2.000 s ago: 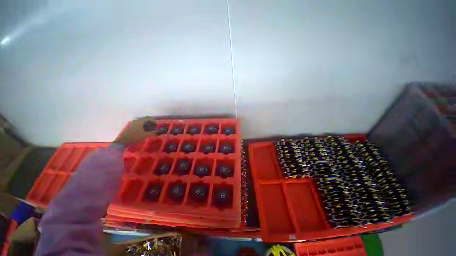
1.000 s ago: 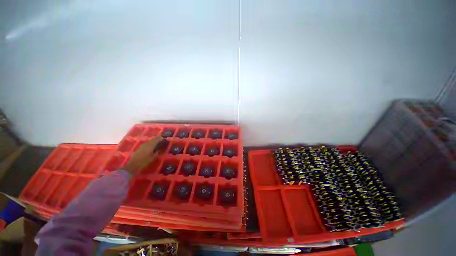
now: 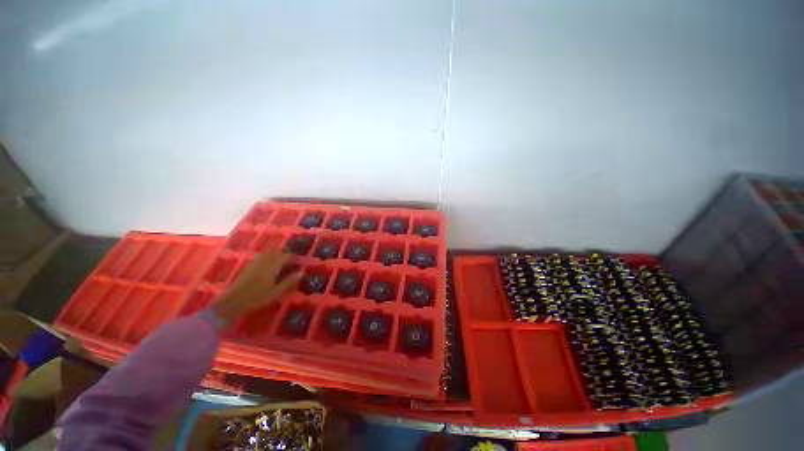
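A red pocket tray (image 3: 353, 355) lies on a stack of similar trays. Its right-hand pockets hold dark round parts (image 3: 375, 326), one per pocket; the pockets at its left are empty. My left hand (image 3: 254, 286) reaches in from the lower left in a pink-lilac sleeve. It is over the left part of the tray, fingers spread, fingertips beside the dark parts of the second and third rows; no part shows in it. The palm is hidden. My right hand is not in view. An open carton of shiny metal parts (image 3: 273, 432) is at the bottom edge.
A red compartment tray (image 3: 132, 284) lies at left. Another red tray (image 3: 483, 401) at right holds packed black and gold rows (image 3: 617, 330). A tall greyish block (image 3: 723, 273) stands in the right corner. Brown cartons (image 3: 44, 392) are at lower left, and the wall runs behind.
My left hand has moved down from the top row past the second row. A dark part earlier at its fingertips now sits in a second-row pocket, and its fingers have opened. The view has shifted slightly.
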